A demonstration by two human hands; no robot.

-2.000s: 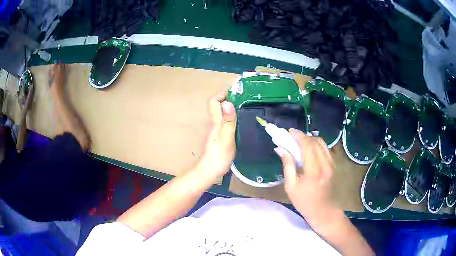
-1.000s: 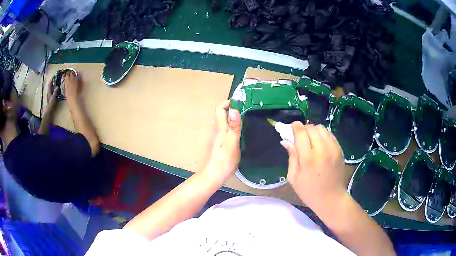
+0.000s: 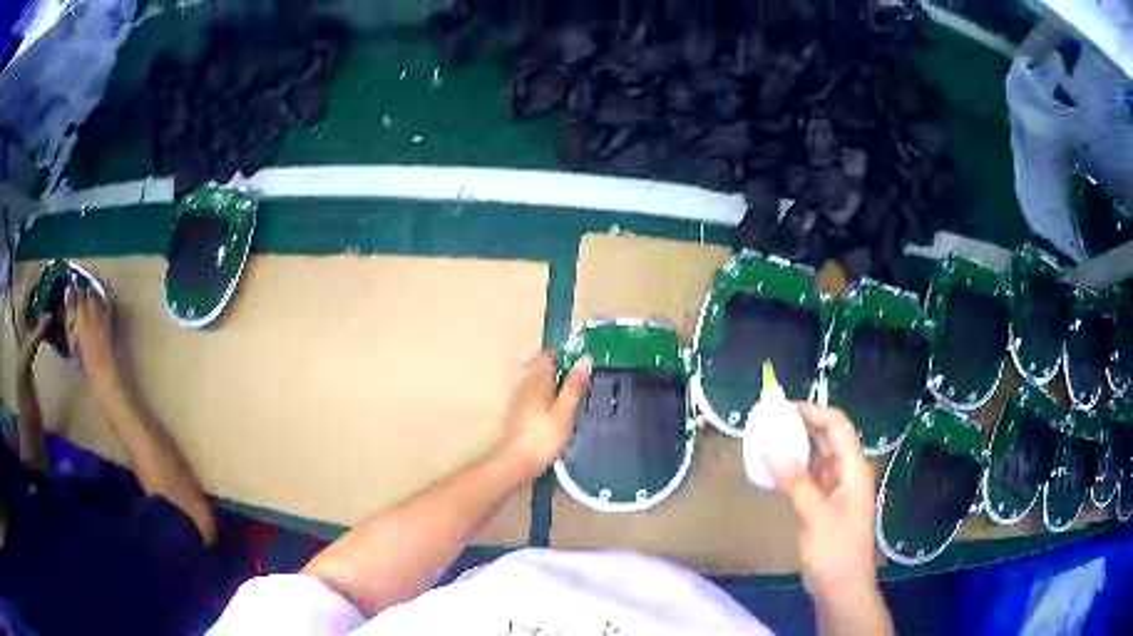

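A green housing [image 3: 627, 429] with a dark recess and pale rounded rim lies on the cardboard mat in front of me. Small marks show on its dark recess. My left hand [image 3: 548, 410] holds its upper left edge, thumb on the green border. My right hand [image 3: 830, 478] holds a white glue bottle [image 3: 775, 437], its yellow tip pointing up, to the right of this housing. The bottle's tip overlaps the view of another green housing [image 3: 762, 333] behind it.
More green housings [image 3: 876, 360] stand in rows at the right. Black inserts [image 3: 746, 112] are heaped at the back. One housing [image 3: 208, 255] lies at the back left. Another person's hands [image 3: 87, 326] work on a housing at the far left. A blue bin [image 3: 994, 596] is at lower right.
My right hand has moved the bottle away from the recess to the right. The held housing now lies lower in view, flat on the mat. The camera view has shifted.
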